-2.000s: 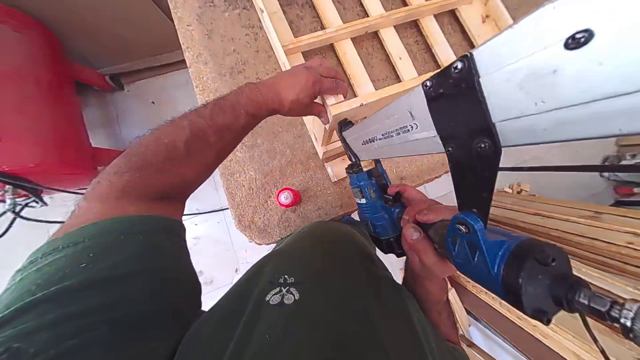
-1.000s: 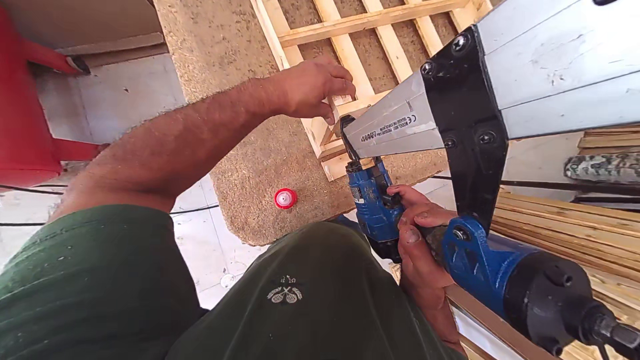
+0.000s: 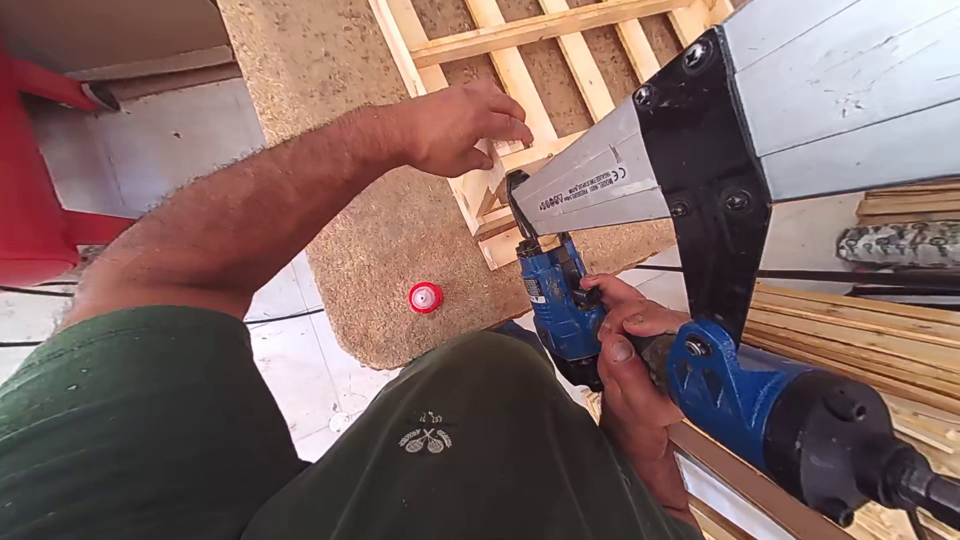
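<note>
My right hand [image 3: 637,345] grips the handle of a blue pneumatic stapler [image 3: 559,300] with a long silver magazine [image 3: 600,176]. Its black nose lies close to the near corner of a slatted wooden frame [image 3: 517,34]. Over that same corner, my left hand [image 3: 469,127] has its thumb and fingers bent around the end of a short wood piece [image 3: 496,166]; whether it pinches the piece or only rests there is not clear. The frame lies on a particle board [image 3: 360,240], and the fingertips are just left of the stapler's nose.
A small red-and-white round container [image 3: 426,298] stands on the board near my knee. Stacked wooden strips [image 3: 855,330] and a wrapped roll [image 3: 900,244] lie at the right. Red equipment [image 3: 30,172] stands on the left, with a black hose [image 3: 285,317] across the tiled floor.
</note>
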